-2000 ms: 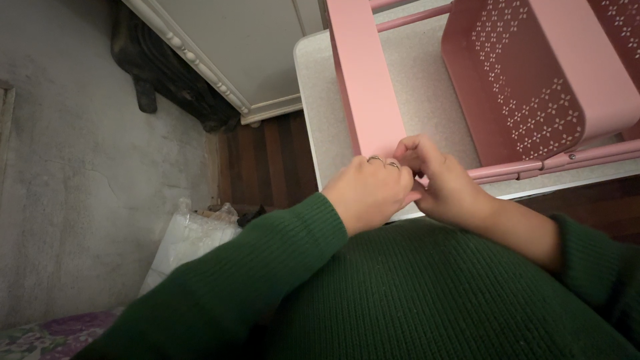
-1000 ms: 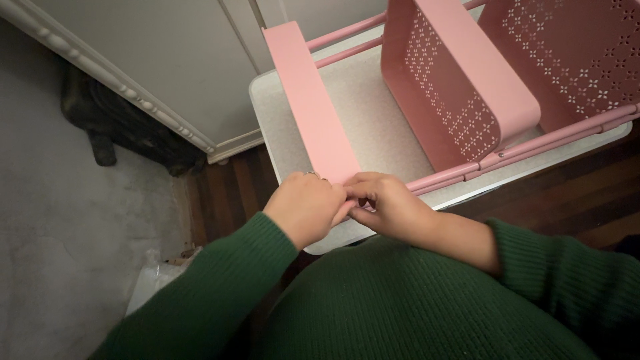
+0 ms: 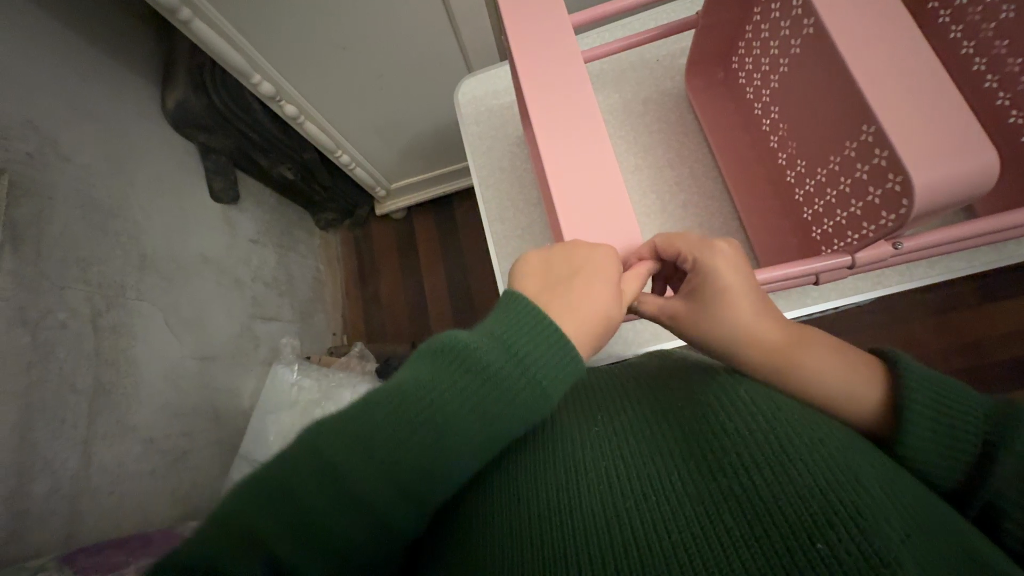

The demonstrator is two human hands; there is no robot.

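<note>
A pink metal rack lies on a pale, round-cornered tabletop. My left hand is closed on the near end of the rack's flat pink end panel. Against it, at the panel's near right corner, my right hand has thumb and fingertips drawn together; whether a small part sits between them is hidden. Pink tubes run from beside my right hand toward the right. A pink basket with flower-shaped holes stands to the right of the panel.
The pale tabletop has its near edge against my green sweater. A white cabinet with beaded trim stands behind. At the left are a dark carved object, a grey wall and clear plastic wrapping. Dark wooden floor shows between.
The view has shifted. Both hands stay together at the near end of the pink panel, with only small changes in the fingers.
</note>
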